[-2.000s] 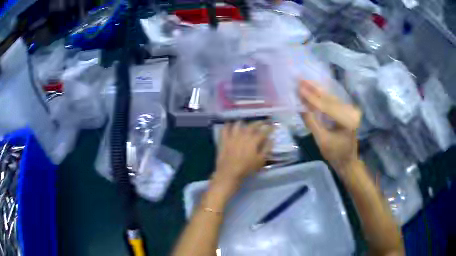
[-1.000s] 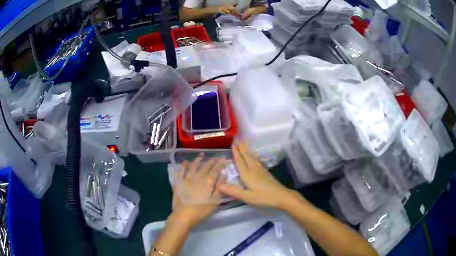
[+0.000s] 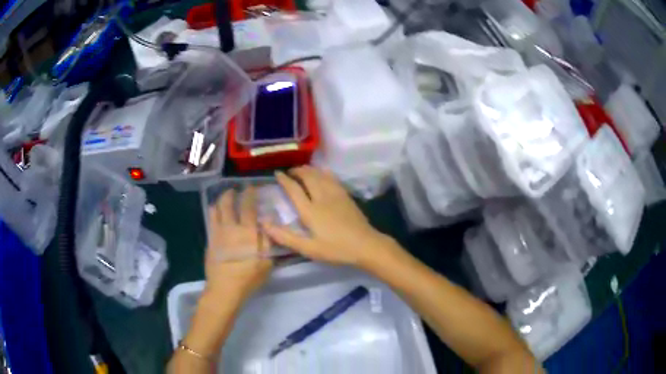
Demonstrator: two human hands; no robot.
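A clear plastic parts box (image 3: 213,191) lies behind the white work tray, its lid seemingly down. My left hand (image 3: 237,237) lies flat on its left part, fingers spread. My right hand (image 3: 325,215) rests on its right part, thumb near my left hand. The contents are mostly hidden; something pale shows between the hands. In the white work tray (image 3: 394,321) lies a dark blue pen-like tool (image 3: 320,320) with a fine tip.
A red tray (image 3: 274,157) with a dark-screened device (image 3: 275,117) stands behind the box. Stacked clear boxes (image 3: 526,131) fill the right. A black corrugated hose (image 3: 67,197) hangs left beside an open clear box of motors (image 3: 106,234). A white unit (image 3: 117,139) has a red switch.
Since two seconds ago my right hand has come down from the raised clear plastic onto the box. Since one second ago both hands stay on it, while the view has shifted.
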